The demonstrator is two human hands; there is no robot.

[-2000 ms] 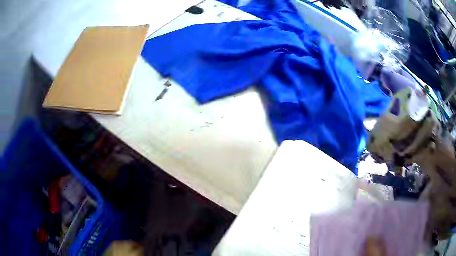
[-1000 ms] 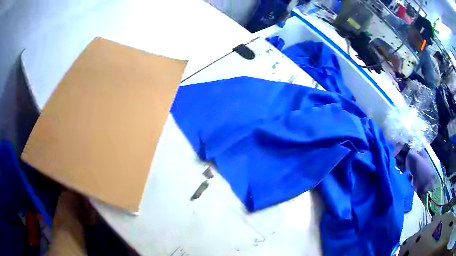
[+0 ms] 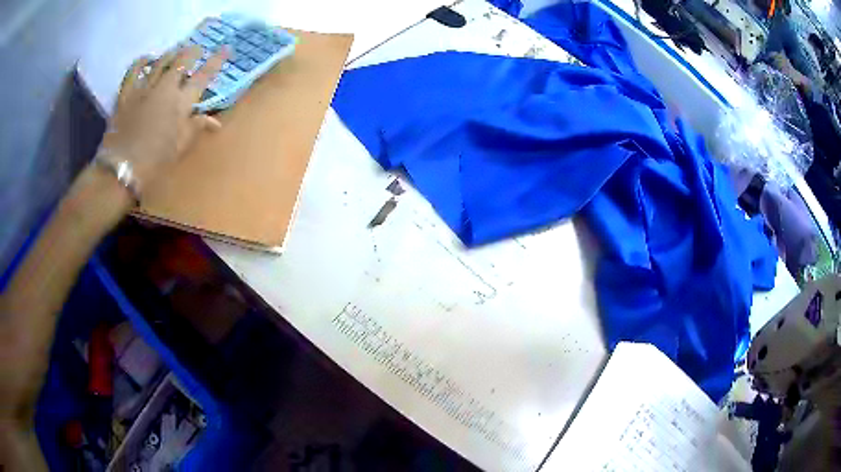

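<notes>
My left hand (image 3: 166,106) reaches in from the left, palm down, wearing a band at the wrist. It is on the near left end of a pale blue-grey calculator (image 3: 244,63), fingers over the keys and edge, thumb at the near corner. The calculator is over the far part of a flat brown kraft folder (image 3: 254,147), which lies at the table's left front edge. An open lined notebook (image 3: 645,419) with handwriting shows at the bottom right, cut off by the picture edge. My right hand is not in view.
Bright blue fabric (image 3: 553,157) is heaped across the white table (image 3: 369,304). Small dark scraps (image 3: 384,212) lie near it. A blue crate (image 3: 198,429) with mixed items stands below the table edge at left. A cream machine part (image 3: 798,336) is at the right.
My left arm, low beside the table edge a second ago, is now over the folder. The calculator has appeared there under the hand. The view has shifted, bringing the notebook back into sight.
</notes>
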